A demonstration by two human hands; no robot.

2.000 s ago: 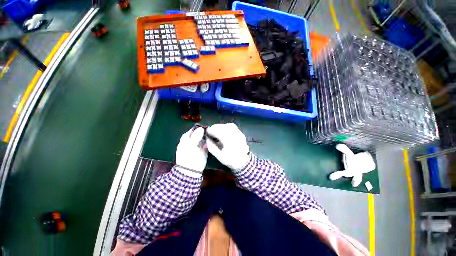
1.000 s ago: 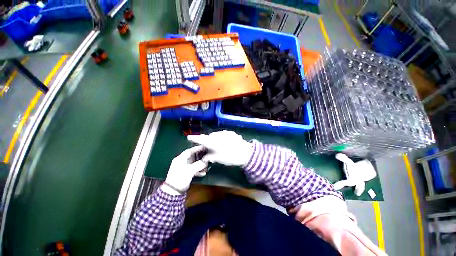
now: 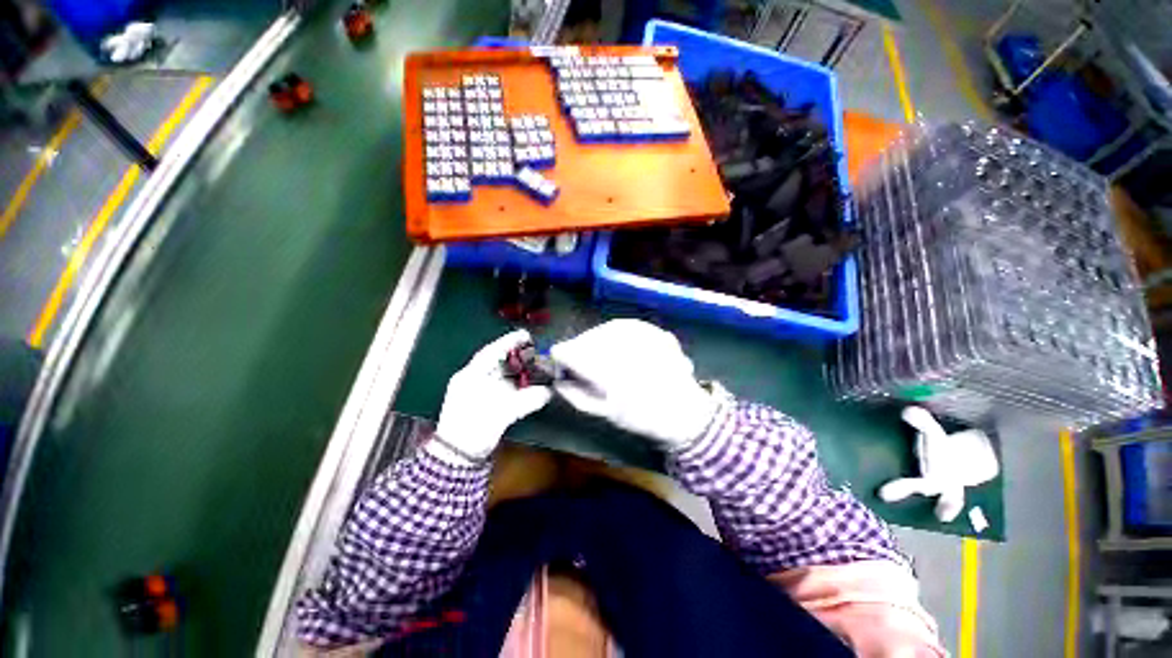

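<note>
My left hand (image 3: 486, 401), in a white glove, holds a small dark coil assembly (image 3: 524, 366) with reddish bands, in front of my lap. My right hand (image 3: 632, 375), also gloved, is beside it and its fingers touch the assembly's right side around a small dark piece; whether this is a separate part is too blurred to tell. Another coil assembly (image 3: 523, 298) stands on the bench just beyond my hands. The orange board (image 3: 617, 186) with rows of blue parts (image 3: 447, 148) lies across the bins ahead.
A blue plastic bin (image 3: 733, 309) holds black parts. The smaller blue bin (image 3: 578, 261) is under the board. Clear blister trays (image 3: 1003, 283) are stacked at right, near a spare white glove (image 3: 949, 465). The green conveyor belt (image 3: 219, 321) at left carries coil assemblies (image 3: 148, 604).
The view has shifted. My right hand has moved off the top of my left, and the coil assembly now shows between them. A few blue parts are gone from the board's middle.
</note>
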